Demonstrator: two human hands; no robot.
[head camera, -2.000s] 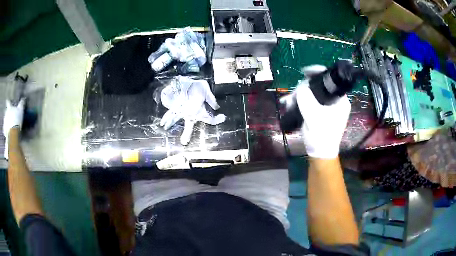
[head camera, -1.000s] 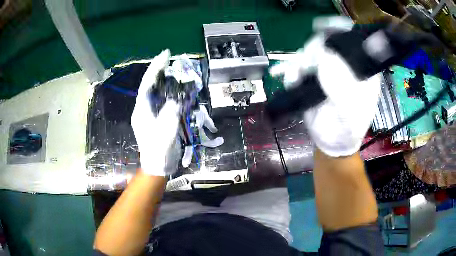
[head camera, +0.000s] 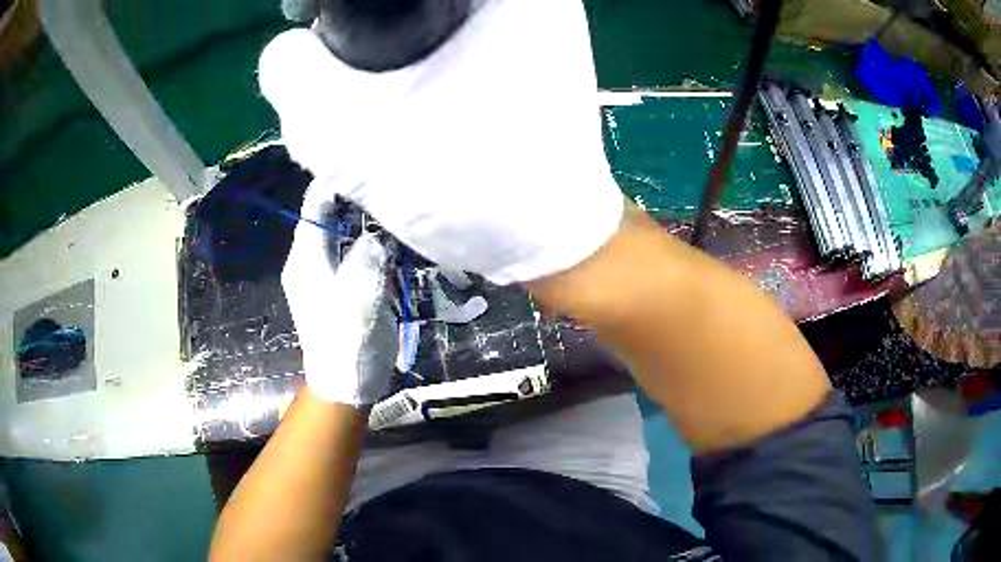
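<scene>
My right hand (head camera: 461, 143), in a white glove, is raised at the top centre, closed around the thick black electric screwdriver (head camera: 390, 27). The screwdriver's lower part and tip are hidden behind the glove. My left hand (head camera: 342, 313), also gloved, is lower left of it over the bench and holds the dark detailed end of a profile assembly (head camera: 349, 220). A thin blue strip (head camera: 274, 206) shows beside that end. Whether the tool touches the part cannot be seen.
Silver profile bars (head camera: 829, 181) lie at right, by small black parts (head camera: 911, 148). A spare white glove (head camera: 467, 311) and a pale handle-like strip (head camera: 461, 397) lie on the dark bench (head camera: 247, 340). A dark cable (head camera: 738, 121) hangs at right. A patterned cloth is at the right edge.
My right hand has swung left and up with the screwdriver, over my left hand, and now covers the feeder. My left hand came from the far left to the bench with the part and has since stayed there.
</scene>
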